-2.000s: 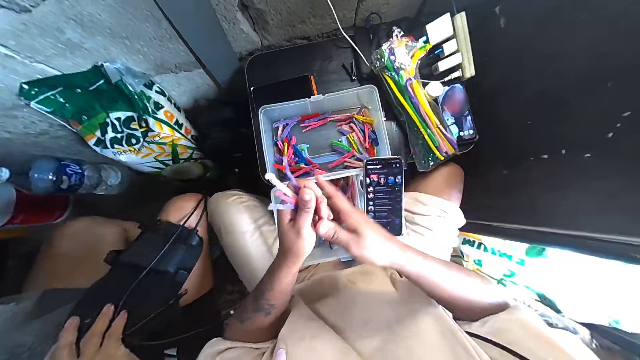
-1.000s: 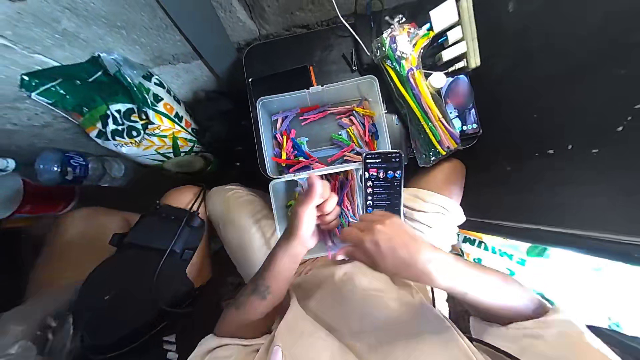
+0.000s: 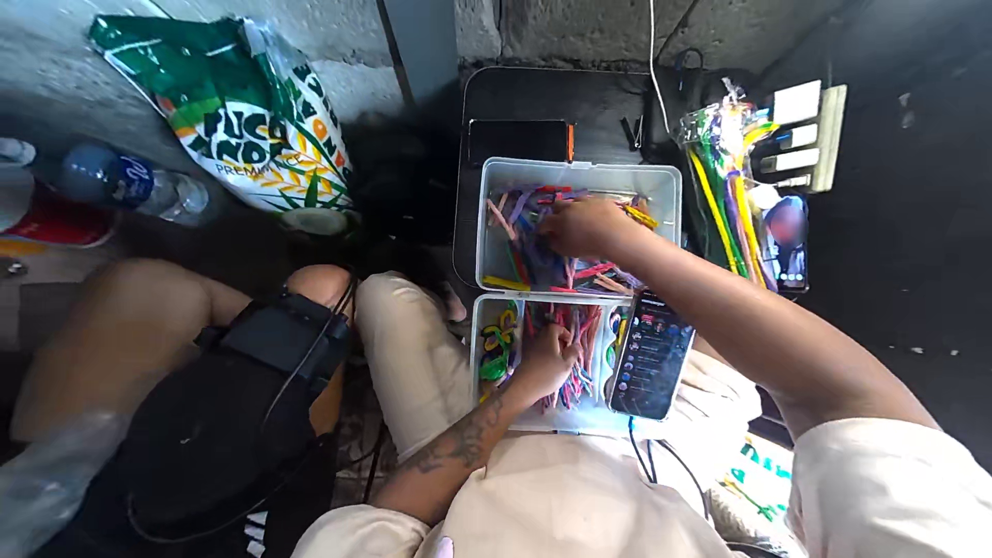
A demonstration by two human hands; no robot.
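A clear plastic divided case lies hinged open, its far half [image 3: 674, 201] on the black table and its near half [image 3: 476, 349] over my lap. My right hand [image 3: 585, 226] reaches into the far half among cut, colourful pipe cleaner pieces [image 3: 504, 217]; its fingertips are partly hidden. In the near half, my left hand [image 3: 549, 358] rests curled at a bundle of pipe cleaner pieces [image 3: 575, 384] in the middle compartment; whether it grips any cannot be told. Twisted pipe cleaner shapes [image 3: 498, 349] fill the left compartment. A phone [image 3: 653, 356] leans on the near half's right side.
A dark tablet or phone [image 3: 518, 141] lies behind the case. To the right are a plastic bag of long pipe cleaners [image 3: 725, 201], another phone [image 3: 784, 240] and a power strip [image 3: 829, 139]. A printed sack [image 3: 256, 132], a bottle [image 3: 132, 182] and another person's knee [image 3: 318, 285] are left.
My right hand has moved from beside the phone into the far half of the case. My left hand has lowered onto the middle compartment. The white and pink piece held two seconds ago is out of sight.
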